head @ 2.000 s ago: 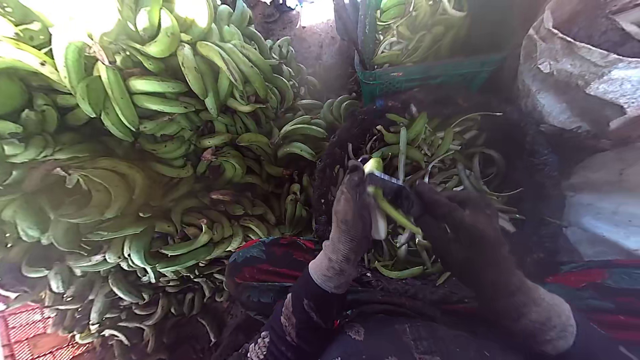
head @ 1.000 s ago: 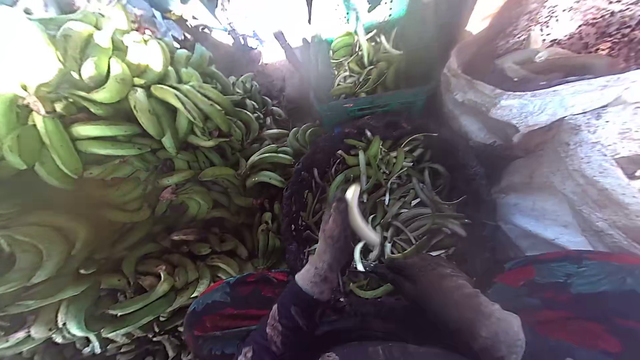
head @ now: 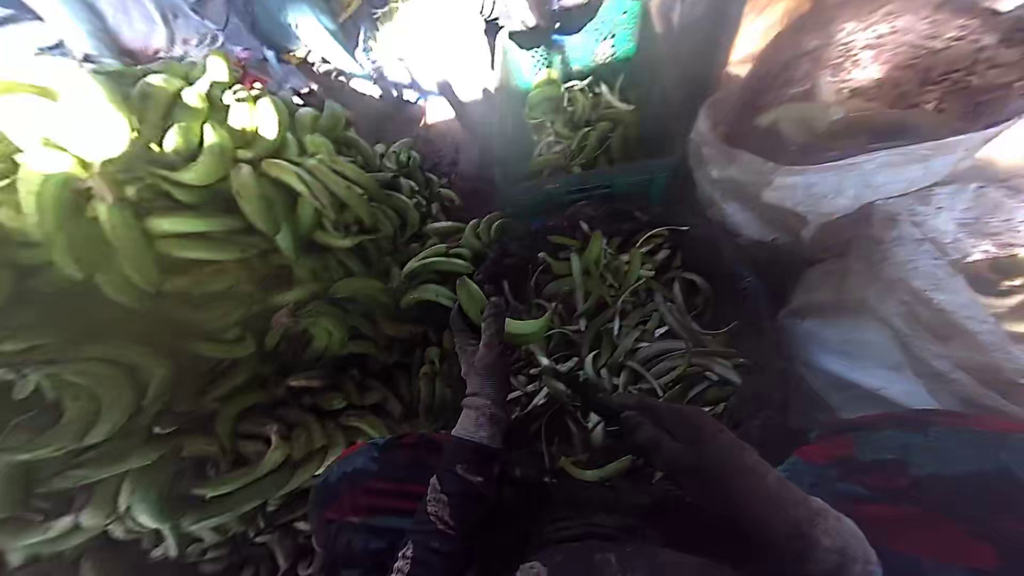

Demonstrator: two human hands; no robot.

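Observation:
My left hand [head: 482, 360], in a dirty glove, is closed on an unpeeled green plantain [head: 472, 300] above the left rim of a dark round container. Another green plantain piece [head: 528, 328] sticks out to the right of the same hand; whether it is the same fruit I cannot tell. My right hand [head: 664, 440], gloved and in shadow, is low over the container's front right side; its fingers are dark, and whether they hold something I cannot tell. Green and pale peels [head: 632, 320] fill the container between and beyond my hands.
A large heap of green plantain bunches [head: 320, 192] covers the left side. Behind the peels stands a green plastic crate [head: 592, 188] with more green pieces in it. Open white sacks [head: 864, 188] stand at the right. My patterned clothing lies along the near edge.
The pale peeled plantain seen at my left hand one second ago is gone from it, and an unpeeled green one is there. My right hand is farther from my left than two seconds ago.

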